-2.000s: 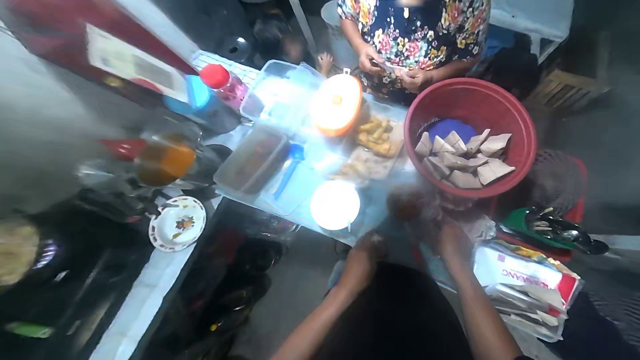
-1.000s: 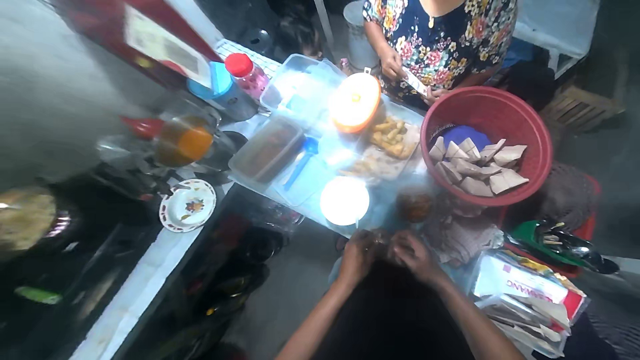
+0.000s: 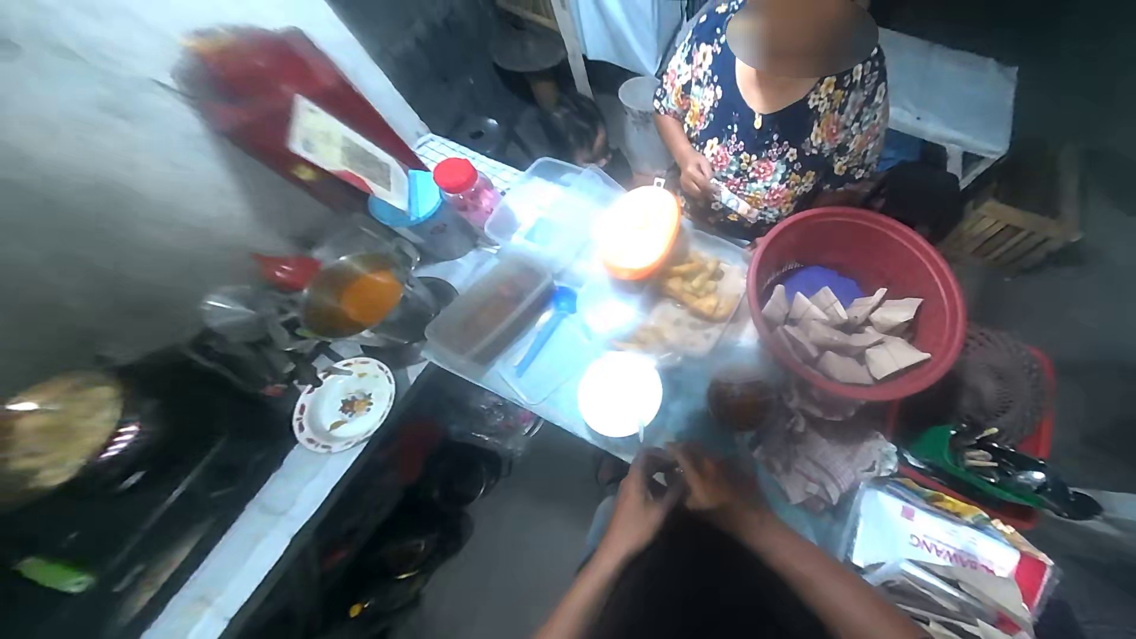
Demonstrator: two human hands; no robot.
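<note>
My left hand (image 3: 652, 484) and my right hand (image 3: 706, 479) are close together at the near edge of the table, fingers bent toward each other. Whether something small is between the fingers cannot be made out. Just beyond them is a white bowl (image 3: 619, 393), washed out by glare. A small bowl of dark red-brown food (image 3: 738, 401) stands to its right, with a crumpled cloth (image 3: 821, 453) nearer me. Fried food pieces (image 3: 701, 284) lie on a tray behind the bowl. A large red plastic tub (image 3: 945, 297) at the right contains folded paper pieces (image 3: 825, 333).
A person (image 3: 772, 124) in a floral top faces me across the table, holding a small paper or banknote. Plastic containers (image 3: 488, 311) stand at centre-left. A flowered plate (image 3: 344, 405) rests on the left counter near a pot of orange liquid (image 3: 364, 297) and a frying pan (image 3: 62, 426).
My hands were apart two seconds ago and have come together at the table's near edge. Across the table, the person's hands were together; one now holds the small paper out to the side.
</note>
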